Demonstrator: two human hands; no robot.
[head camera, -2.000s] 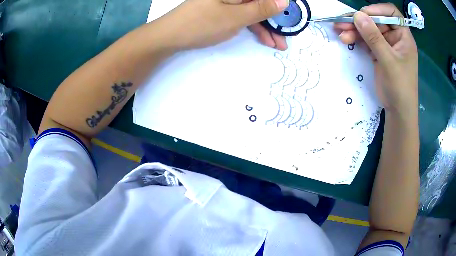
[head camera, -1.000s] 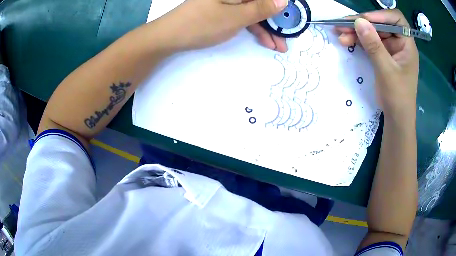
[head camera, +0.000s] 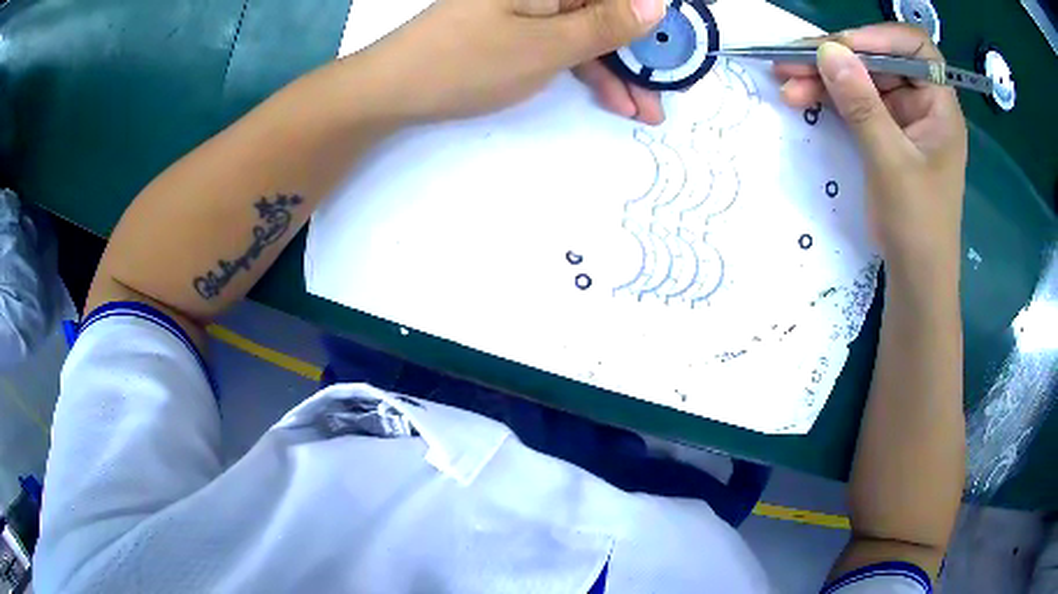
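Note:
My left hand (head camera: 598, 41), partly cut off by the top edge, holds a disc assembly (head camera: 664, 52) with a black rim, bluish-grey face and small dark centre hole. My right hand (head camera: 882, 99) holds silver tweezers (head camera: 801, 55) level, their tips touching or very near the disc's right rim. Whether the tips hold anything is too small to tell. Thin curved wire pieces (head camera: 673, 265) lie in overlapping rows on the white paper sheet (head camera: 464, 232) below the disc.
Small black rings (head camera: 584, 282) are scattered on the paper. Waiting discs (head camera: 999, 79) stand beyond my right hand on the dark green table (head camera: 128, 104). Shiny clear plastic (head camera: 1015, 406) lies at the right table edge. A white sleeve of another person (head camera: 23, 279) shows at the far left.
The tweezers' rear end has tilted down and their tips stay by the disc. The disc has dipped slightly. The waiting discs at upper right have shifted right and down.

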